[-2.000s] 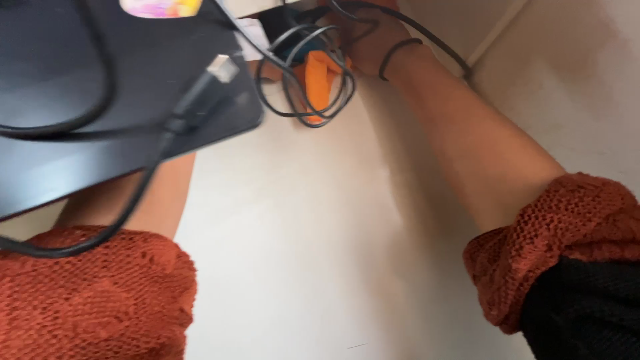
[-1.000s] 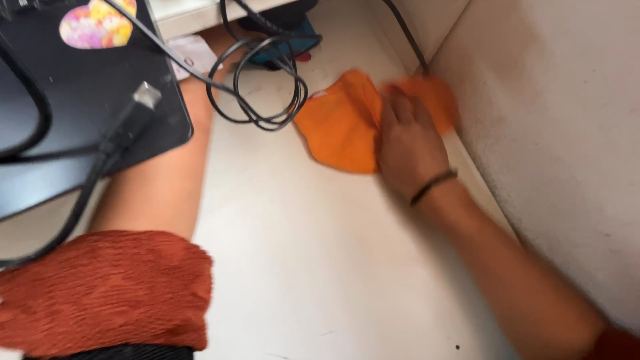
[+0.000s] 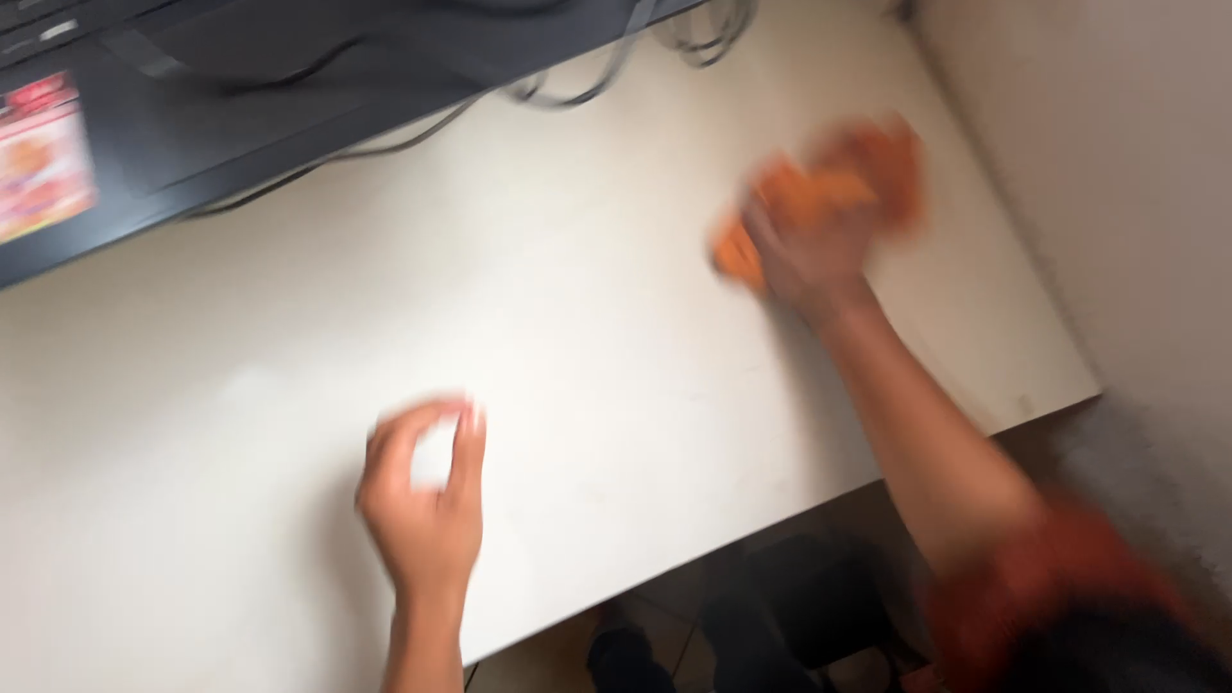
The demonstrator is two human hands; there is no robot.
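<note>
My right hand (image 3: pixel 818 250) is shut on an orange cloth (image 3: pixel 804 197), pressed on the right part of a white desk (image 3: pixel 597 385); hand and cloth are blurred. Parts of the cloth stick out beyond the fingers and to the left of the thumb. My left hand (image 3: pixel 423 481) is over the desk nearer its front edge, thumb and fingers curved into a ring with their tips close together. Nothing shows between them. A black laptop (image 3: pixel 289 115) lies at the upper left, away from both hands.
Dark cables (image 3: pixel 414 144) run along the laptop's front edge, and a loop of cable (image 3: pixel 712 34) lies at the back. A sticker (image 3: pixel 43 159) is on the laptop. A wall (image 3: pixel 1107 173) bounds the desk on the right. Below the front edge are a tiled floor and dark shapes.
My left hand, earlier hidden beyond the laptop, is now in sight over the desk. My right hand has come away from the cables with the orange cloth. The view has shifted to the desk's front edge.
</note>
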